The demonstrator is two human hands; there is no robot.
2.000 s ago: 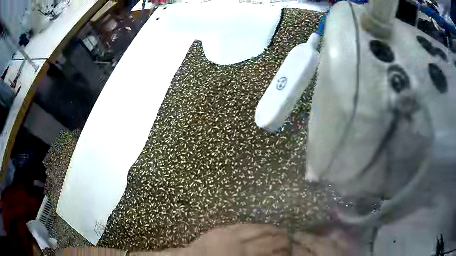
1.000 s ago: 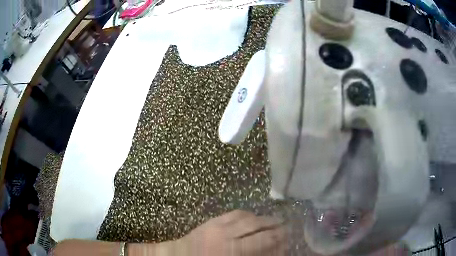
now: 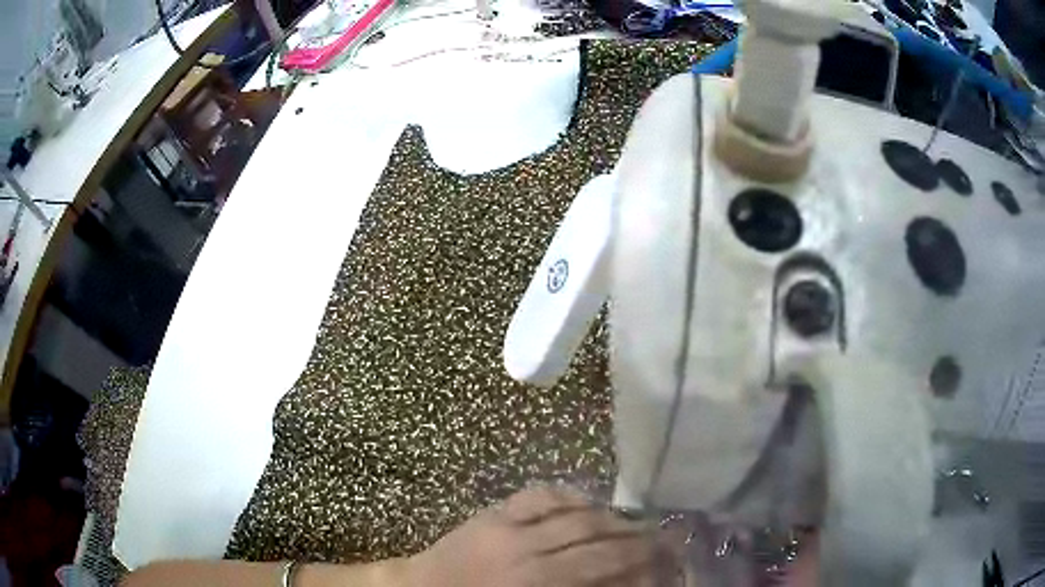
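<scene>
The dark panel with dense tan flecks (image 3: 424,333) lies spread on the white table, its curved cut-out at the far side. The off-white sewing machine head (image 3: 722,344) covers its right part. A white flat lamp paddle (image 3: 558,287) hangs over the panel beside the head. My left hand (image 3: 550,545) lies flat on the near part of the panel, palm down, a band at the wrist. Its fingertips are blurred near the head. A small patch of skin, perhaps my right hand (image 3: 806,556), shows behind the machine's guard. The needle area is hidden.
A pink-red tray (image 3: 338,44) lies at the far table edge. More flecked fabric (image 3: 115,430) hangs at the left by a white crate (image 3: 97,550). Snips (image 3: 995,569) lie at the lower right. Another table (image 3: 109,149) stands at the left.
Over the two seconds the machine head shifts left in view, then lower, and the pink-red tray comes into view. The panel keeps its place on the table. My left hand stays on it.
</scene>
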